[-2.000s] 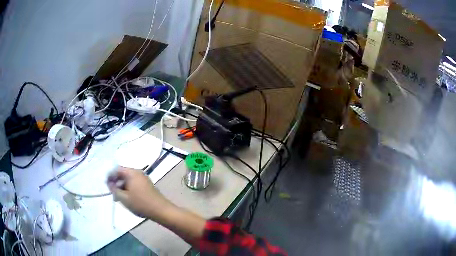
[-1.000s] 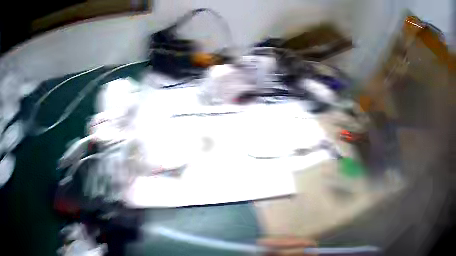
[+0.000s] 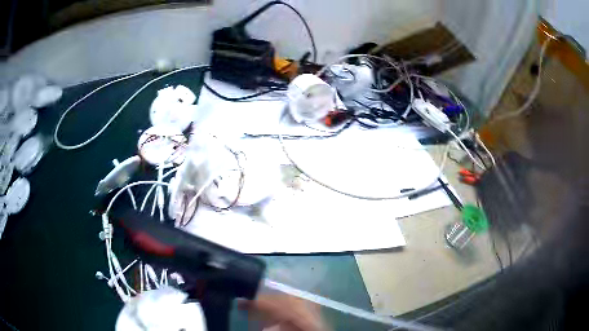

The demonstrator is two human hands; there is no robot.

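Note:
My right hand, blurred and cut off by the bottom edge, is closed around the handle of a black hot glue gun with a red label. The gun's nozzle end points to the upper left. A long pale rod, likely a glue stick, runs from its rear to the lower right. Below the gun, a white round base is cut off by the bottom edge. More white round bases with thin lead wires and white tail cables lie beyond the gun. My left hand is not in view.
White discs are piled at the far left. A black box, a white round housing and tangled cables stand at the back. A solder spool sits on the tan mat at right, beside the paper sheets.
The view has swung left from the boxes to the piled bases. My right hand was over the paper with no glue gun visible; now it holds the gun.

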